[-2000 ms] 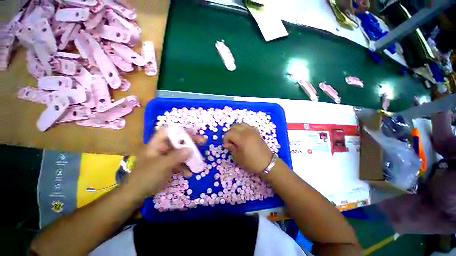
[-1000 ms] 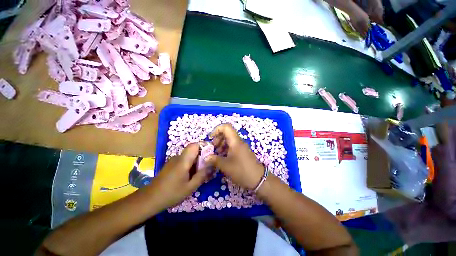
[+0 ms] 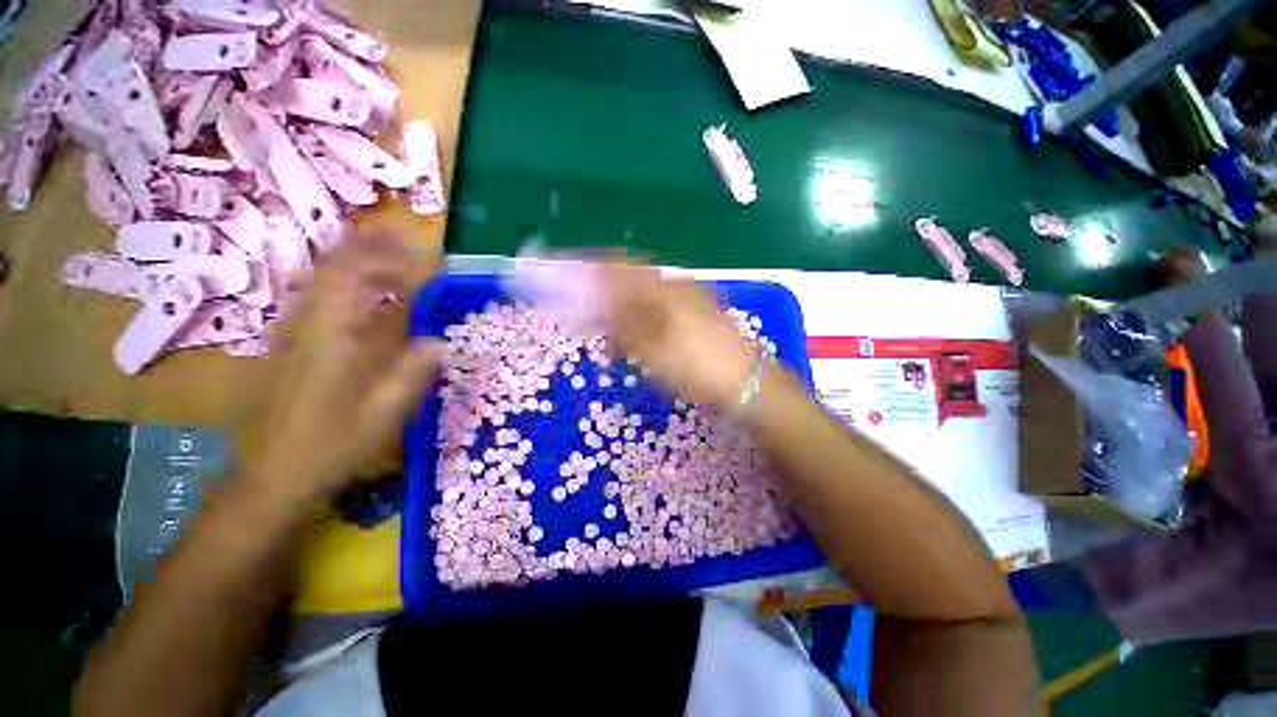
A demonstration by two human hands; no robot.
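Note:
My right hand [image 3: 658, 325] is over the upper edge of the blue tray [image 3: 602, 595], shut on a pale pink housing [image 3: 563, 284]; both are motion-blurred. My left hand [image 3: 350, 336] is strongly blurred at the tray's left side, near the pile of pink housings [image 3: 182, 154]. Its fingers look apart and no piece shows in it. Many tiny pale pink button caps [image 3: 490, 525] lie loose in the tray, with blue floor showing among them.
The brown board [image 3: 280, 392] lies left. Pink housings [image 3: 730, 164] lie spaced on the green belt [image 3: 588, 168] beyond the tray. At right are a printed carton sheet [image 3: 896, 476], an open carton with clear plastic bags [image 3: 1127, 434] and an orange-handled item [image 3: 1190, 406]. A person's sleeve [image 3: 1190, 560] shows far right.
My hands have parted from together over the tray. The right moved up toward the belt with the housing; the left moved left toward the pile. The view shifted slightly.

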